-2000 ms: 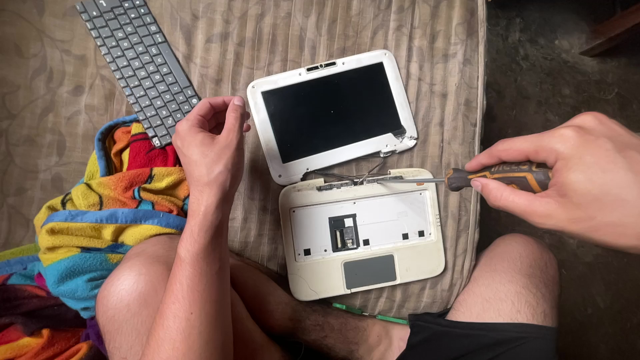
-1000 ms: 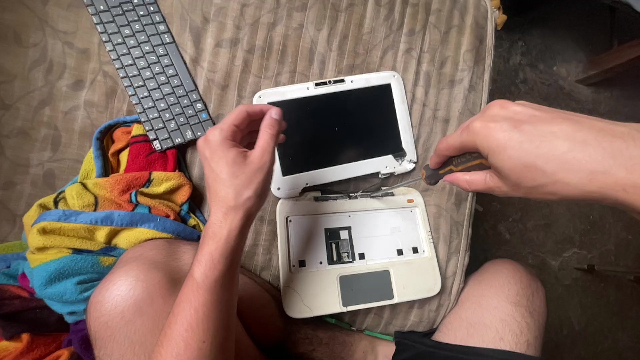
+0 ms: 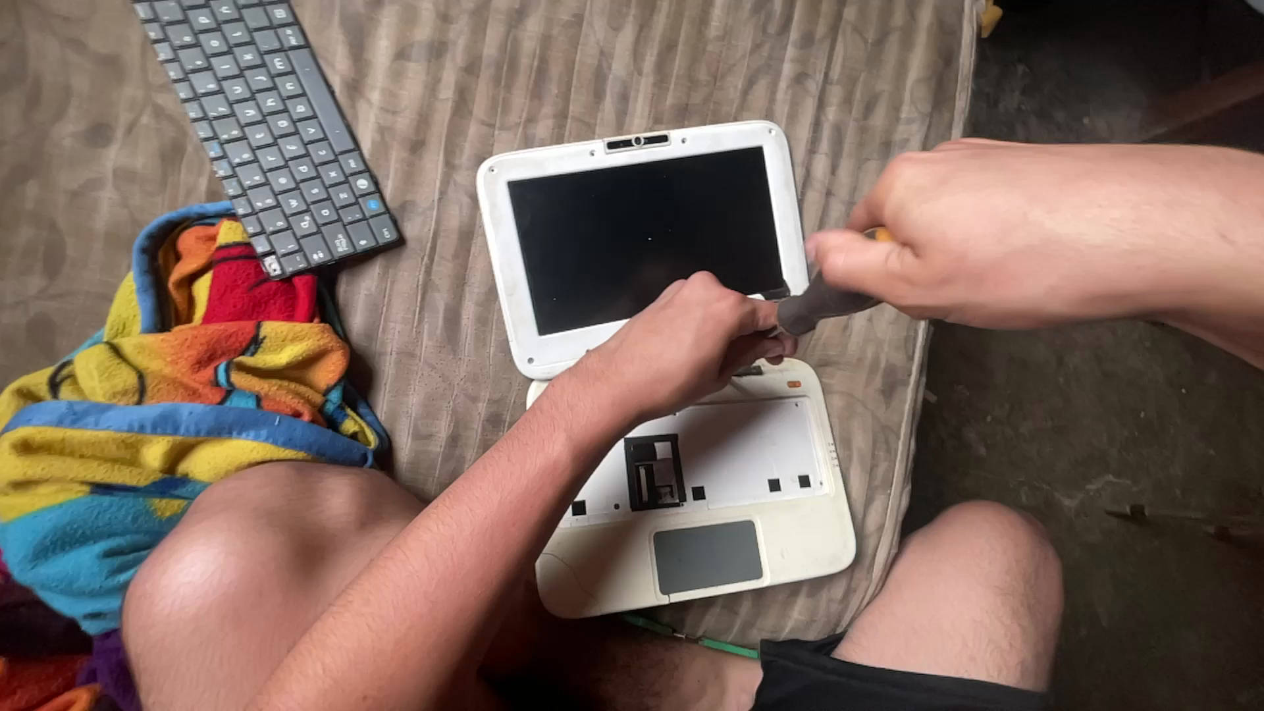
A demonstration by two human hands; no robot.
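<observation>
A small white laptop lies open on the mattress, its keyboard bay uncovered in the base [image 3: 805, 538] and its dark screen [image 3: 647, 237] above. My right hand [image 3: 938, 232] grips a screwdriver by its dark handle [image 3: 825, 304], which slants down to the left near the screen's lower right corner. My left hand [image 3: 716, 331] reaches over the hinge area, its fingers bent at the front end of the screwdriver. The screwdriver's tip and most of the hinge are hidden behind that hand, so whether its fingers grip the tool or a laptop part is unclear.
A detached dark keyboard [image 3: 267, 128] lies at the upper left, beside a multicoloured towel [image 3: 227, 365]. The striped mattress [image 3: 425, 197] ends at the right above a dark floor [image 3: 1066, 425]. A thin green item [image 3: 726, 647] lies below the laptop, near my bare legs.
My left hand has moved right and down, from beside the screen to the hinge area by the screwdriver. My right hand still holds the screwdriver, now more steeply tilted.
</observation>
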